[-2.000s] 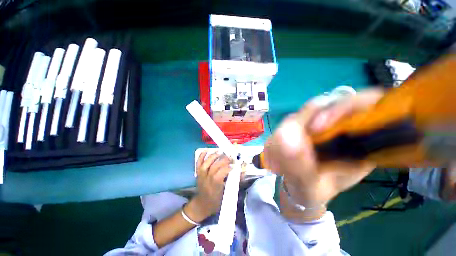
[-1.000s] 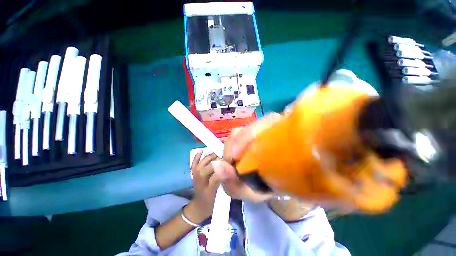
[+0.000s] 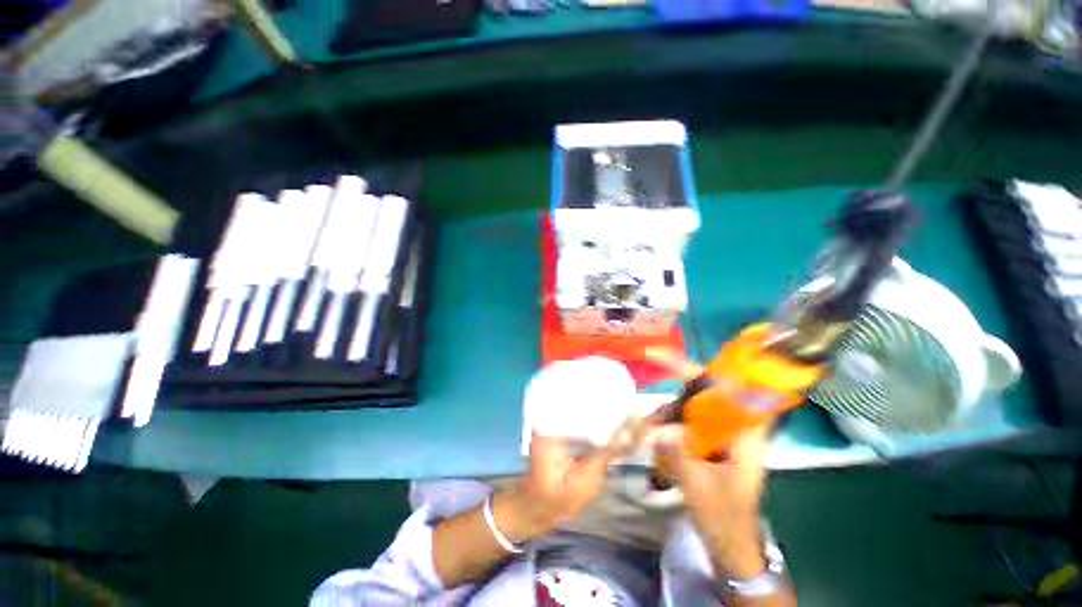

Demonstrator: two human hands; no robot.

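A blurred white piece (image 3: 581, 401), likely the leg assembly, shows just above the fingers of my left hand (image 3: 567, 477), which seems to hold it in front of the feeder; its legs cannot be made out. My right hand (image 3: 719, 480) is closed around the orange electric screwdriver (image 3: 745, 394), which tilts up to the right towards its dark cable end. The driver's black nose points down-left, close to my left fingertips. A pale plate edge (image 3: 797, 454), likely the fixture, shows to the right of my right hand. Any screw is too small to see.
The screw feeder (image 3: 619, 275) stands on a red base (image 3: 553, 338) behind my hands. A round fan (image 3: 908, 362) stands at right, a black tray (image 3: 1026, 314) with white units beyond. White stick units (image 3: 318, 255) lie on black foam trays (image 3: 303, 391) at left, with more white parts further left.
The view has shifted, showing more of the bench and fan. The driver is more upright and further from the camera. The long splayed white legs no longer show; a blurred white piece is at my left hand.
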